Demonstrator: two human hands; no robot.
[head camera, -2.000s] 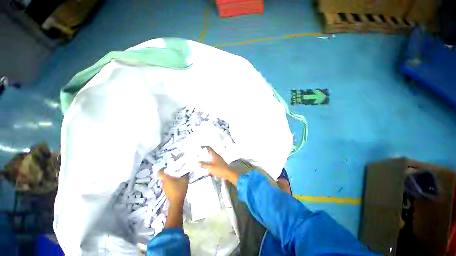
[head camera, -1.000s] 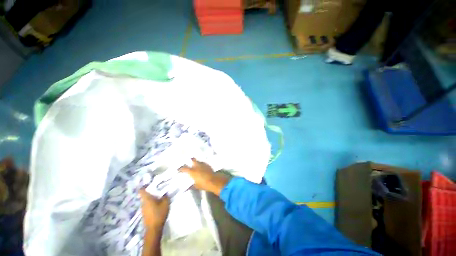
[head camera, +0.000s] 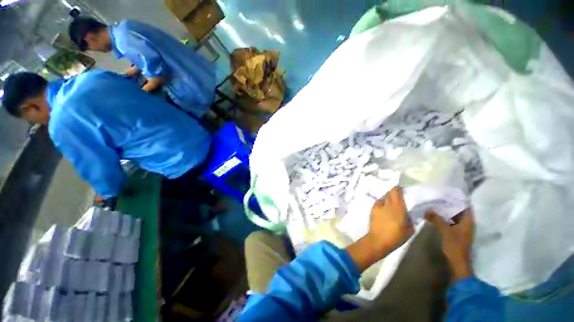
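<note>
My left hand (head camera: 388, 221) and my right hand (head camera: 454, 234) are over the near side of a big white woven bag (head camera: 359, 107). Between them they hold a white insert (head camera: 437, 196), partly hidden by the fingers; its openings cannot be made out. A heap of small white and grey-lilac waste cut-outs (head camera: 340, 173) lies inside the bag. Crumpled yellowish film (head camera: 425, 165) lies on the heap beyond my hands. More film shows at the near side, left of my left forearm.
Stepped stacks of white inserts (head camera: 88, 270) stand on a green bench (head camera: 146, 245) at left. Two people in blue (head camera: 119, 126) are at upper left. A blue plastic stool (head camera: 228, 165) and crumpled brown paper (head camera: 257, 78) are left of the bag. A green loop (head camera: 264, 210) hangs from the bag.
The view has swung left, bringing in the bench, stacks and coworkers; the trolley and the open carton on the right have left view. Both hands remain at the bag's near side with a white insert.
</note>
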